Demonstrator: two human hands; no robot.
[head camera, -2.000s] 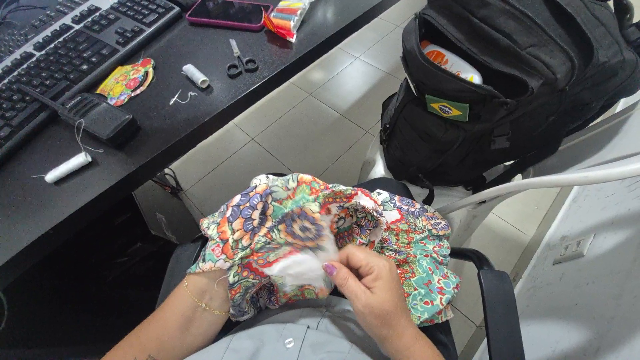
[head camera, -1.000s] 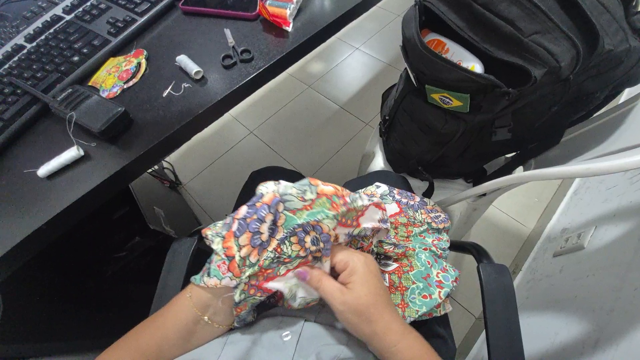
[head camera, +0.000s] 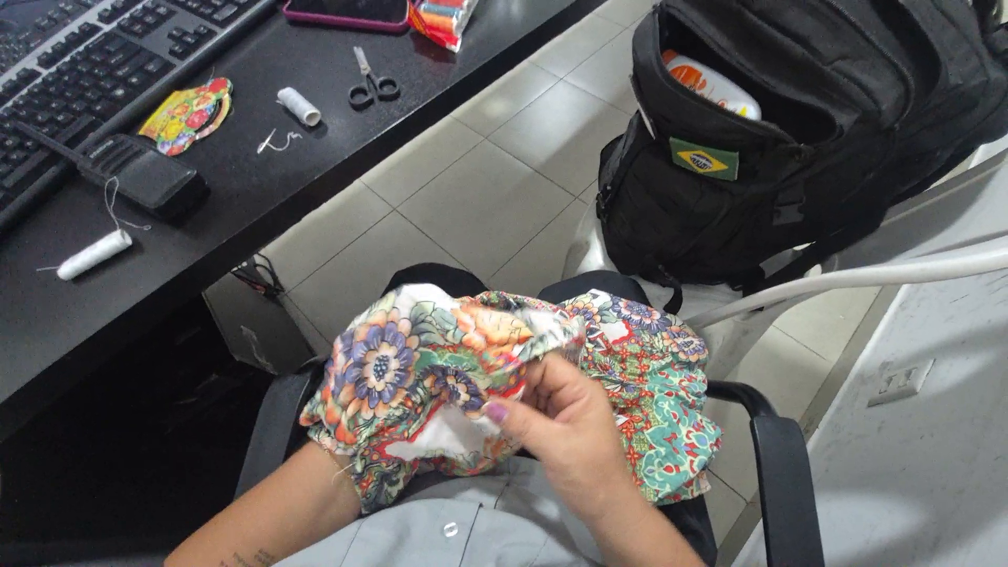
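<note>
A floral-print cloth (head camera: 378, 362) lies bunched over my lap. My right hand (head camera: 555, 417) pinches a fold of it between thumb and fingers, near a white patch of the print. The cloth covers my left hand; only the forearm and a bracelet at the wrist show. On the black desk to the left are a white thread spool (head camera: 298, 106), a second spool (head camera: 94, 254) with loose thread, a needle with thread (head camera: 272, 143) and small scissors (head camera: 372, 83) with black handles.
The black desk (head camera: 181, 268) also holds a keyboard (head camera: 94, 71), a two-way radio (head camera: 142, 173), a colorful card (head camera: 187, 116), a phone (head camera: 346, 12) and a plastic packet (head camera: 442, 20). A black backpack (head camera: 709, 213) stands at the right, beyond the chair's armrest (head camera: 787, 472).
The cloth has shifted and refolded around my hands, with a large purple flower now turned up at the left. My right hand keeps its pinch on the cloth.
</note>
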